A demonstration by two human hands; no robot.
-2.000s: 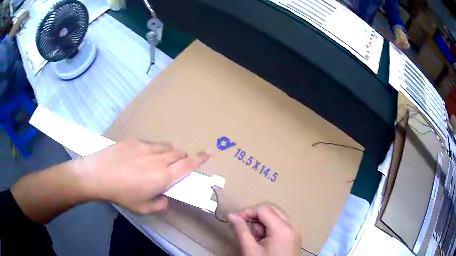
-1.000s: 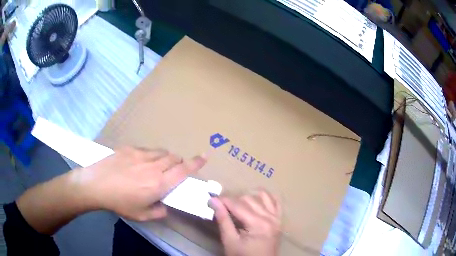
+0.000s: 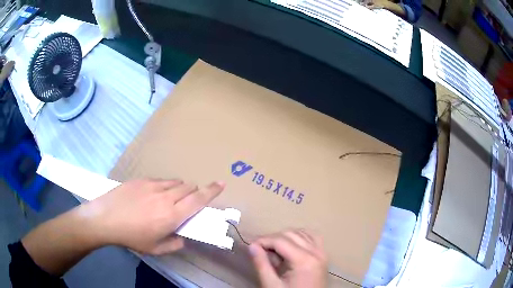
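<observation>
A long white strip [image 3: 208, 228] lies slantwise over the near left edge of a tan cardboard sheet [image 3: 281, 135] stamped "19.5X14.5". My left hand [image 3: 149, 214] lies flat across the strip and presses it down, its fingers pointing right. The strip's notched end shows past the fingers, with two small white tabs. A thin dark cord [image 3: 239, 233] runs from the notch to my right hand [image 3: 289, 259], which pinches it between thumb and finger just right of the notch. How the cord sits in the notch is too small to tell.
A desk fan [image 3: 55, 70] and a jointed metal arm [image 3: 151, 62] stand beyond the board's left side. A loose dark cord [image 3: 368, 154] lies near its right corner. Another board [image 3: 464, 185] lies at right. Striped sheets [image 3: 360, 28] lie across the dark belt. A person's arm shows at the top.
My right hand has drawn back from the notch, so the cord between them shows again. My left hand stays on the strip. The camera view has shifted slightly.
</observation>
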